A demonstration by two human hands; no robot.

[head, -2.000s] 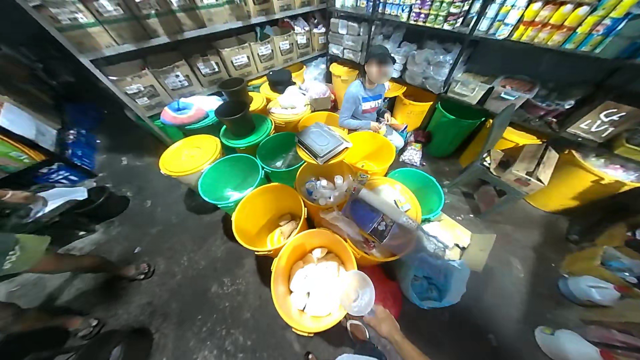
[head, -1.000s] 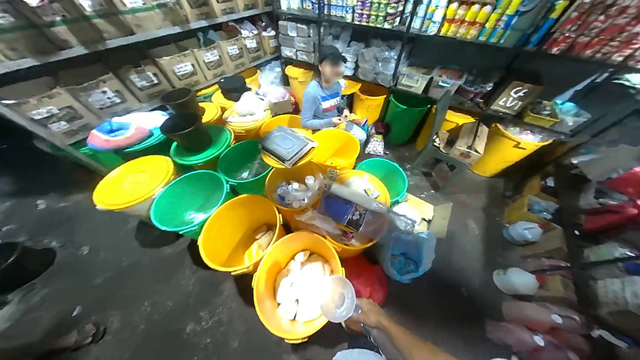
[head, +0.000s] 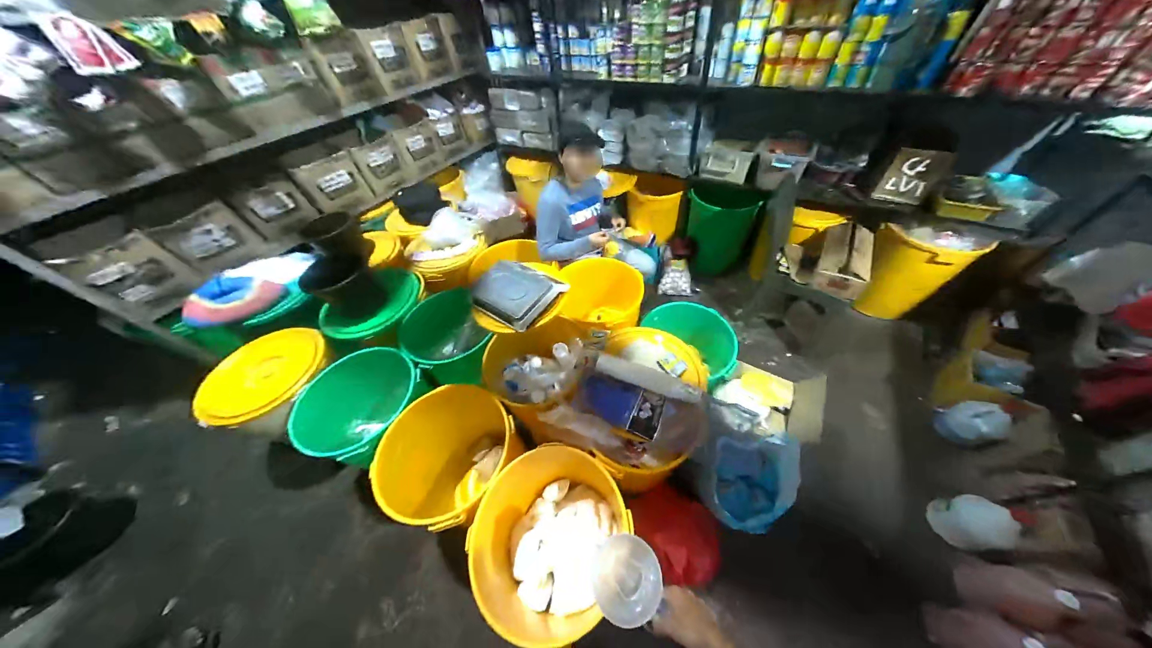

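Note:
At the bottom of the head view, my right hand (head: 686, 619) holds a clear round plastic container (head: 628, 580), seen from its open or flat face, over the right rim of a yellow bucket (head: 490, 576). White packed items (head: 562, 549) fill part of that bucket. Behind it stands another yellow bucket (head: 396, 477) with a few pale items inside, and a green bucket (head: 315, 409) is to its left. A red plastic bag (head: 679, 540) lies just beyond my hand. My left hand is out of the frame.
A seated person (head: 576, 207) is behind the buckets. A blue bag (head: 751, 486) stands to the right of the cluster. Shelves with cartons (head: 270, 202) line the left, and a yellow bin (head: 918, 270) stands at the right.
The view has swung to the right. My right hand still holds the clear container beside the front yellow bucket; the people's legs at the left have left the view.

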